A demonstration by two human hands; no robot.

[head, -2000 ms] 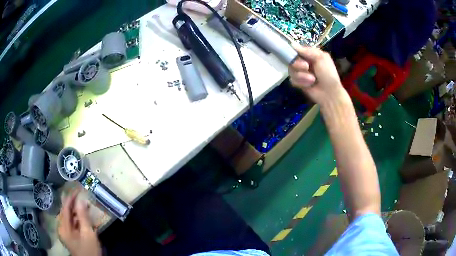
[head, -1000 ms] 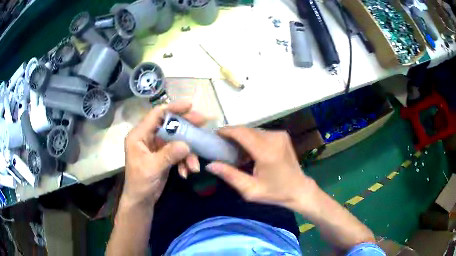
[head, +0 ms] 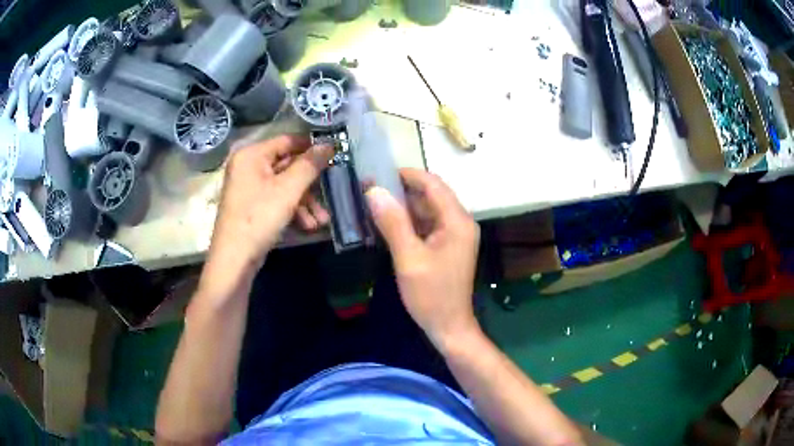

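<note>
A grey fan unit (head: 323,94) lies at the bench's front edge, its drum head away from me and its open handle towards me. A small circuit board (head: 338,150) and a battery cell (head: 346,202) show in the handle. My left hand (head: 274,187) is at the handle's left side, with thumb and finger at the circuit board; what they pinch is too small to tell. My right hand (head: 427,235) holds a grey handle cover (head: 376,148), slightly blurred, just right of the open handle.
Grey housings (head: 157,83) are heaped at left, white ones beyond. A hand screwdriver (head: 454,126), another cover (head: 575,96) and an electric screwdriver (head: 611,87) lie at right. A box of circuit boards (head: 669,65) is at far right. A box of blue parts (head: 601,235) sits below the edge.
The right hand brought the cover over from the right. Since the last earlier frame it is moved off the left fingers to the handle's right side. The left hand let go of it.
</note>
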